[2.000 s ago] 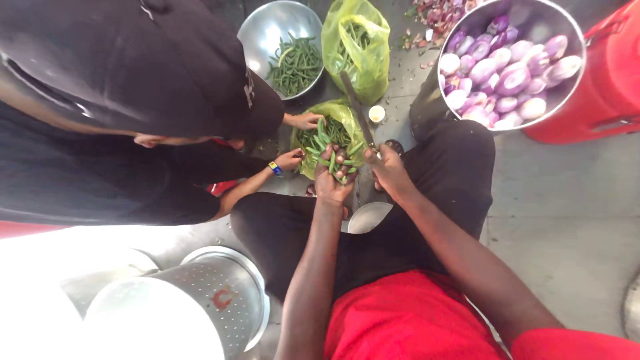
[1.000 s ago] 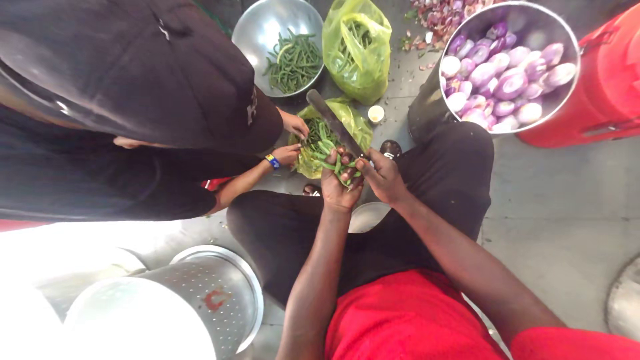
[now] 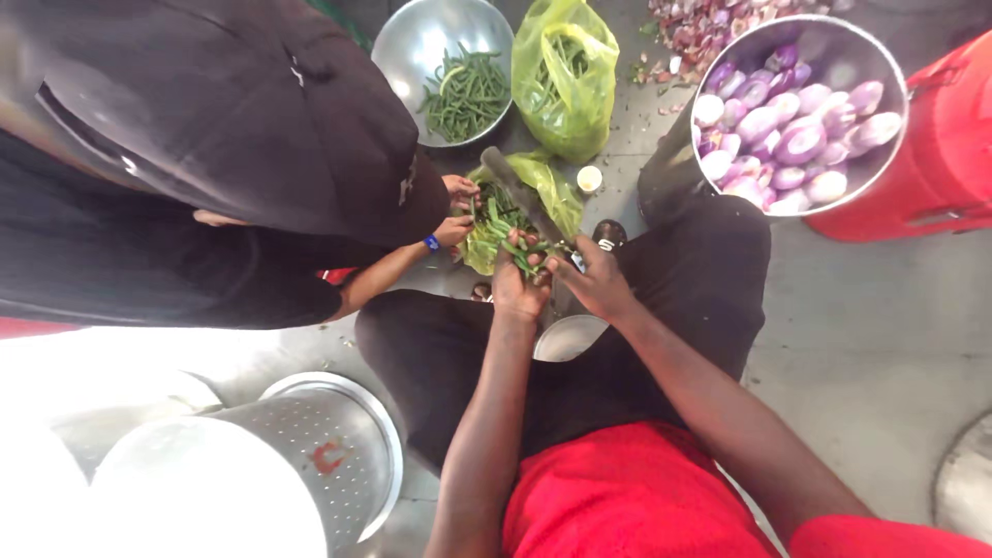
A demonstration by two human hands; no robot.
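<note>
My left hand (image 3: pixel 522 280) is closed around a bunch of green beans (image 3: pixel 518 246), whose ends stick out between the fingers. My right hand (image 3: pixel 595 280) grips a knife (image 3: pixel 521 192) with a wide, dark blade that slants up and left just past the beans. Beyond my hands lies an open yellow-green plastic bag (image 3: pixel 552 184) with more green beans in it. A co-worker's two hands are over the bag's left side. Between my legs sits a metal vessel (image 3: pixel 572 338), partly hidden by my hands and trousers.
A steel bowl (image 3: pixel 397 60) of green beans and a full plastic bag (image 3: pixel 575 124) stand ahead. A pot (image 3: pixel 897 147) of peeled onions is at right, beside a red container (image 3: pixel 949 147). Onion peels lie behind. A perforated metal pot (image 3: pixel 349 465) stands lower left; a co-worker leans in at left.
The knife blade has turned from steep to more slanted since the oldest frame. My left hand keeps its hold on the beans. The co-worker's hands have shifted slightly at the bag.
</note>
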